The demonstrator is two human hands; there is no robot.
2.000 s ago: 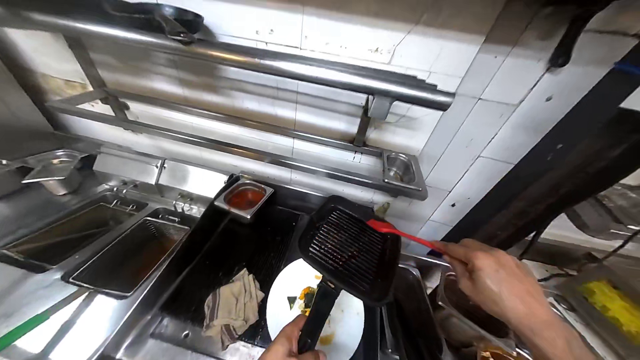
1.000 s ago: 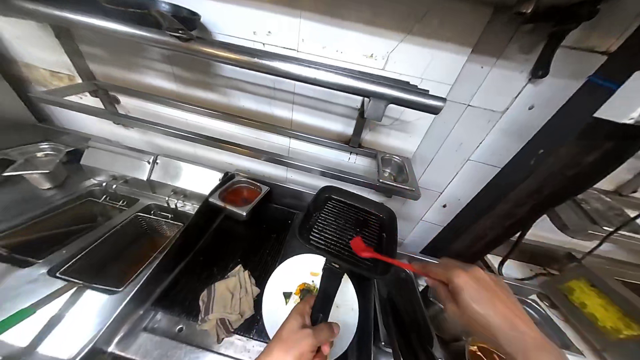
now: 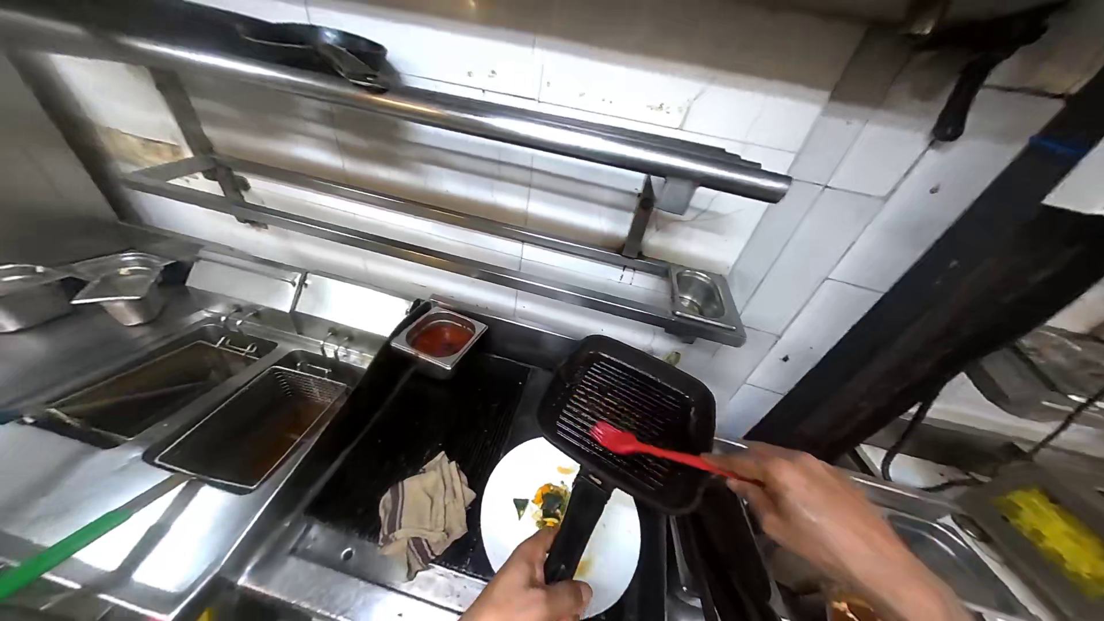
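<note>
My left hand (image 3: 533,585) grips the handle of a black square grill pan (image 3: 634,414), which is held tilted over a white plate (image 3: 504,492). My right hand (image 3: 798,509) holds a red brush or spatula (image 3: 660,450), its head against the pan's ridged inside. Vegetable pieces (image 3: 549,503), orange and green, lie on the plate, partly hidden by the pan's handle. Left of the plate, a striped cloth (image 3: 427,511) rests on the black griddle (image 3: 414,431). A steel container of red sauce (image 3: 440,336) stands at the griddle's back.
Two fryer wells are at the left, one with a wire basket (image 3: 250,423) whose green handle (image 3: 78,552) sticks out. A steel wall rack (image 3: 483,267) runs behind, with a small steel container (image 3: 697,293) at its end. Yellow food (image 3: 1056,535) sits in a tray at right.
The red tool's head has moved about over the pan's ridges. The pan has shifted relative to the plate and uncovers more of the food than two seconds ago.
</note>
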